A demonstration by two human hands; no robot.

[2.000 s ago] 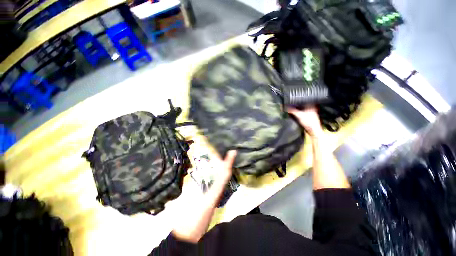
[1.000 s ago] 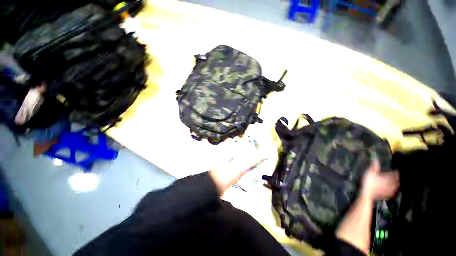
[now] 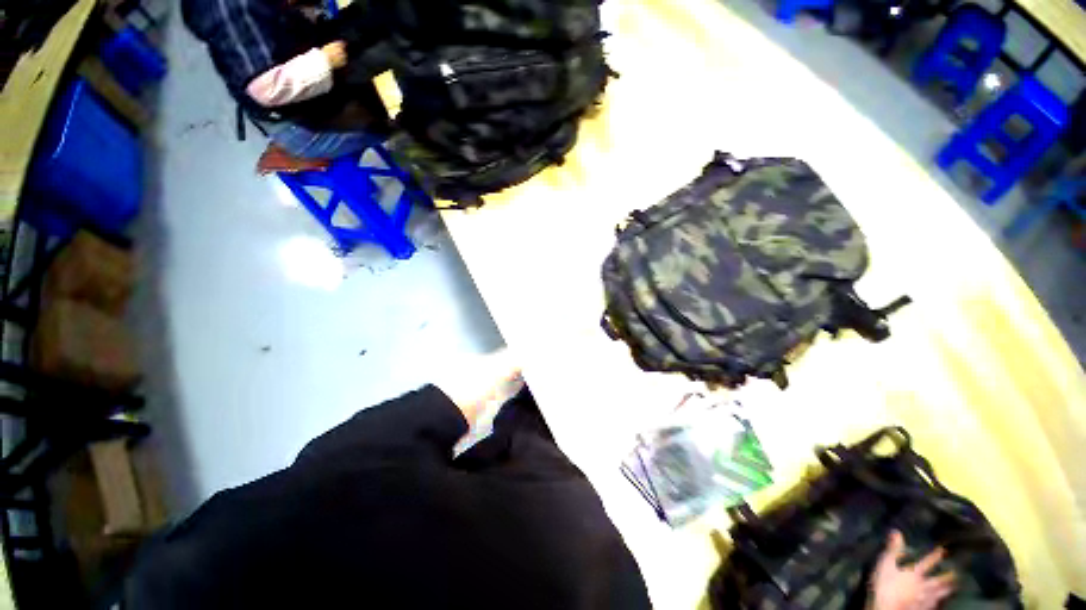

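A camouflage backpack lies at the lower right, cut off by the bottom edge. My right hand lies flat on it with fingers apart, partly cut off by the edge. My left hand is small and blurred at the table's near edge, beside my dark clothing. A pale thing shows just below it; I cannot tell whether the hand holds it. A pile of hang tags, dark with green and white stripes, lies left of the backpack. A second camouflage backpack lies behind the pile, touched by no hand.
The pale yellow tabletop curves across the view. A heap of dark camouflage bags stands at the upper middle, beside a seated person on a blue stool. Boxes stand at far left; more blue stools are at upper right.
The view has swung left, so the tag pile and seated person show more fully. My left hand has moved from above the tag pile to the table's edge. My right hand remains on the near backpack.
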